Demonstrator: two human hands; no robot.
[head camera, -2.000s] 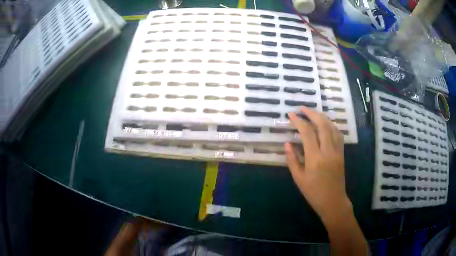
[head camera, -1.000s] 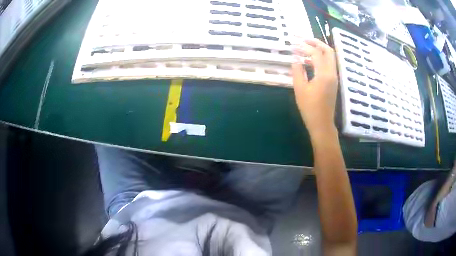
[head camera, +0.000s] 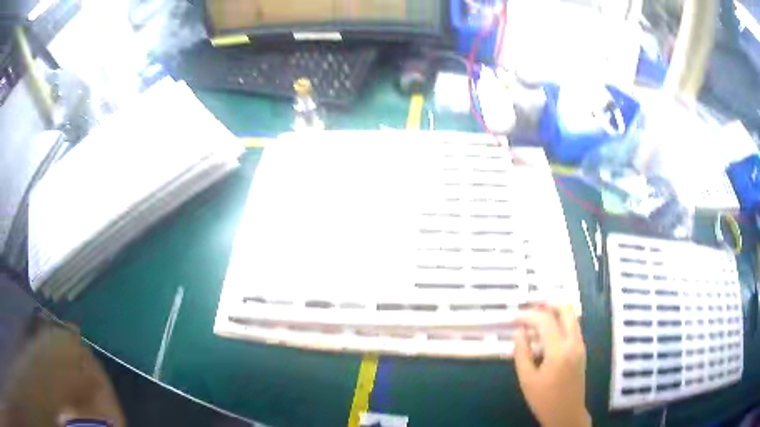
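A stack of white foam trays (head camera: 333, 225) lies in front of me, washed out by glare. Dark parts fill cutouts in the upper tray's right columns, and a few show along the front edge of a lower one. My right hand (head camera: 552, 359) is at the front right corner of the stack, thumb and fingers bent at the edge. Whether the fingers hold something is unclear. A blurred brown shape (head camera: 62, 379) at the lower left may be my left hand or arm; no fingers can be made out.
A smaller foam tray (head camera: 675, 325) with dark parts lies at right, with thin sticks (head camera: 592, 244) beside it. Another tray stack (head camera: 133, 179) is at left. Behind are a keyboard (head camera: 292, 71), a small brass-topped bottle (head camera: 306, 107), a blue bin (head camera: 575, 133), a clear bag and a red wire.
The view has tilted back up, bringing the keyboard and monitor edge into sight. My right hand stays near the stack's front right corner. The brown shape has appeared at lower left.
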